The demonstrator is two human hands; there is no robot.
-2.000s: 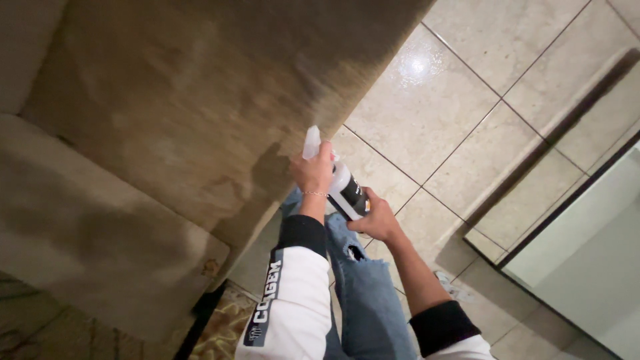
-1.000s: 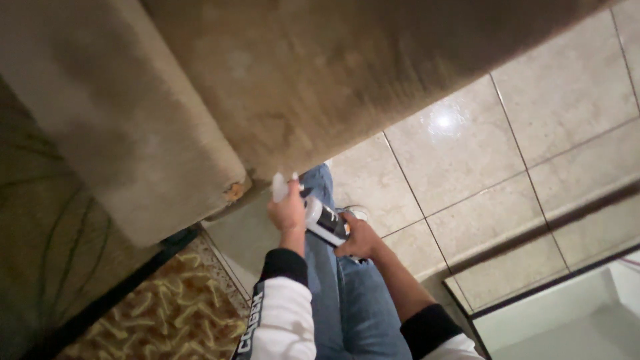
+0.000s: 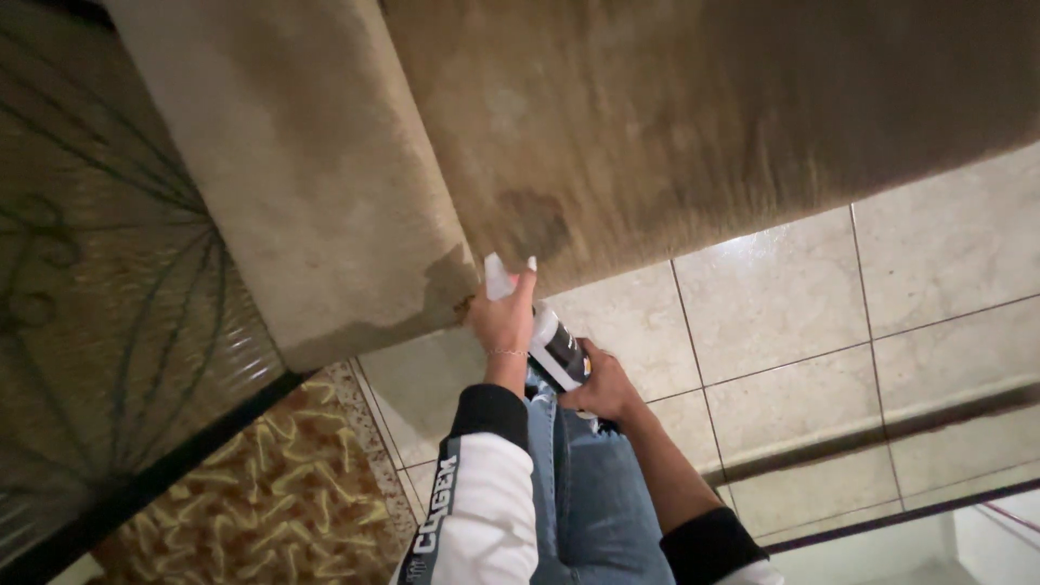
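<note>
My left hand (image 3: 504,321) grips the white trigger head of a spray bottle (image 3: 559,349), whose clear body carries a black label. My right hand (image 3: 603,380) holds the same bottle around its base. The bottle lies tilted between both hands, above my jeans. Just past the sprayer's head is the brown fabric seat of a sofa (image 3: 617,146), with a dark damp-looking patch near its front corner. Beside it, to the left, the lighter fabric armrest (image 3: 325,187) also shows darker patches and a worn spot at its corner.
Light floor tiles (image 3: 780,301) run along the sofa's front edge. At the left stands a dark-framed panel with curved metal scrollwork (image 3: 162,325). A brown and yellow patterned mat (image 3: 268,487) lies at the lower left. A dark-edged white structure (image 3: 886,552) is at the lower right.
The view has shifted left along the sofa. The sprayer's head, earlier beside the seat's front edge, is now by the corner where seat and armrest meet. Both hands still hold the bottle.
</note>
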